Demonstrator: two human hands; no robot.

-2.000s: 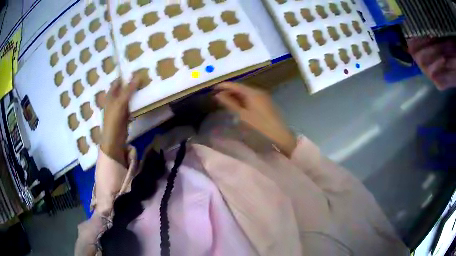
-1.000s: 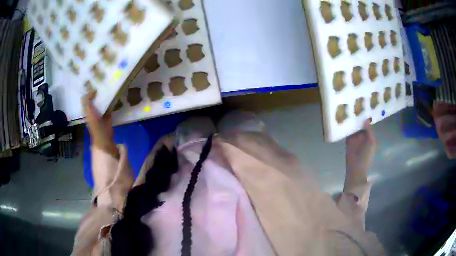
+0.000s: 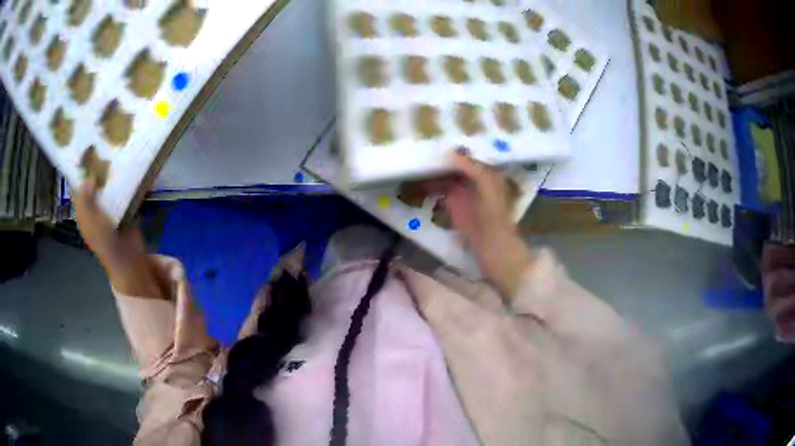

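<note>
My left hand (image 3: 112, 244) holds the lower corner of a white foam tray (image 3: 131, 161) with tan cut-outs and blue and yellow dots, raised and tilted at the left. My right hand (image 3: 482, 213) grips the front edge of another foam tray (image 3: 453, 91), blurred, above the table's middle. Below it another white tray (image 3: 558, 100) lies at an angle, its front corner past the table edge; the upper tray covers most of it. The cut-outs that show look empty.
A foam tray (image 3: 689, 122) at the right has dark units in its front rows. The white tabletop (image 3: 235, 131) has a blue front edge. A blue stool (image 3: 205, 261) stands below. Part of another person's arm (image 3: 778, 283) shows at the right rim. Stacked layers (image 3: 22, 165) stand at far left.
The right-hand tray has moved left from the table's right side to over the middle tray. The left-hand tray has moved out to the left. A part-filled tray now shows at the right.
</note>
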